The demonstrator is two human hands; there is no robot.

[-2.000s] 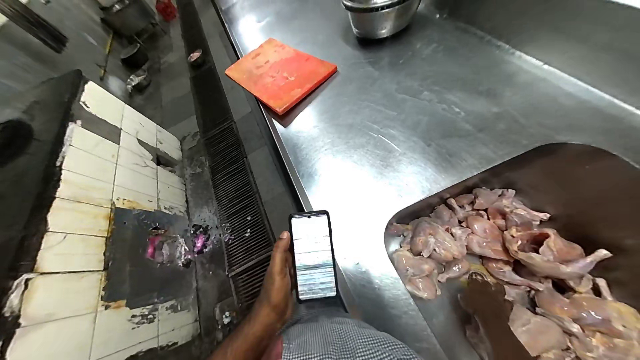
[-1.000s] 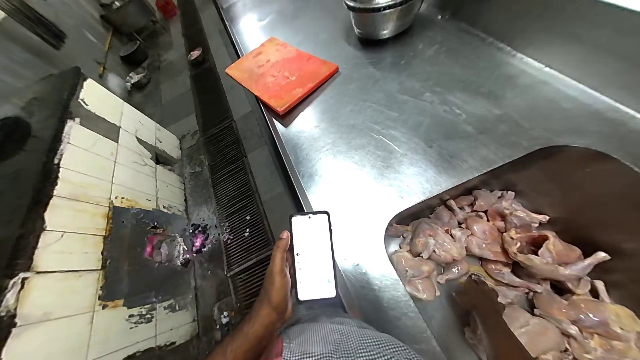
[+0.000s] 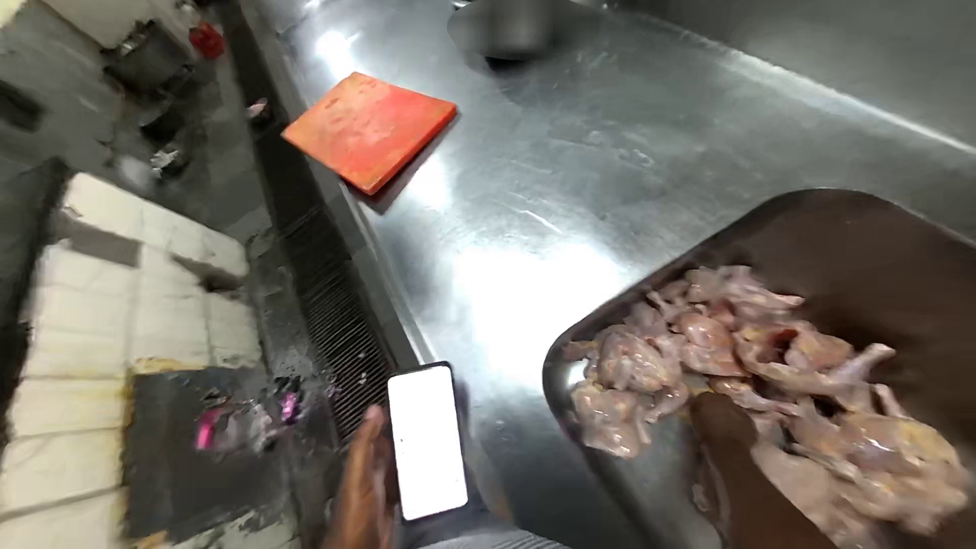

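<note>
My left hand [image 3: 366, 480] holds a smartphone [image 3: 427, 442] at its left edge, at the bottom centre; the bright screen faces up. My right hand [image 3: 743, 473] reaches into a deep metal tray [image 3: 862, 229] at the lower right. It touches raw chicken pieces [image 3: 709, 343] heaped in the tray; its fingertips are partly hidden, and whether it grips a piece I cannot tell. Left of the tray, a worn red-orange cutting board [image 3: 370, 130] lies at the counter's left edge, its corner jutting past that edge.
The stainless steel counter [image 3: 595, 168] runs from the top to the bottom. A blurred metal pot [image 3: 515, 27] stands at its far end. Below on the left are a floor drain grate [image 3: 343, 313], a white-tiled block [image 3: 91, 305], and a red object [image 3: 207, 40] farther off.
The view has shifted, with some blur. My left hand still holds the phone, and my right hand remains in the tray among the chicken. The phone screen, showing lines two seconds ago, is now white.
</note>
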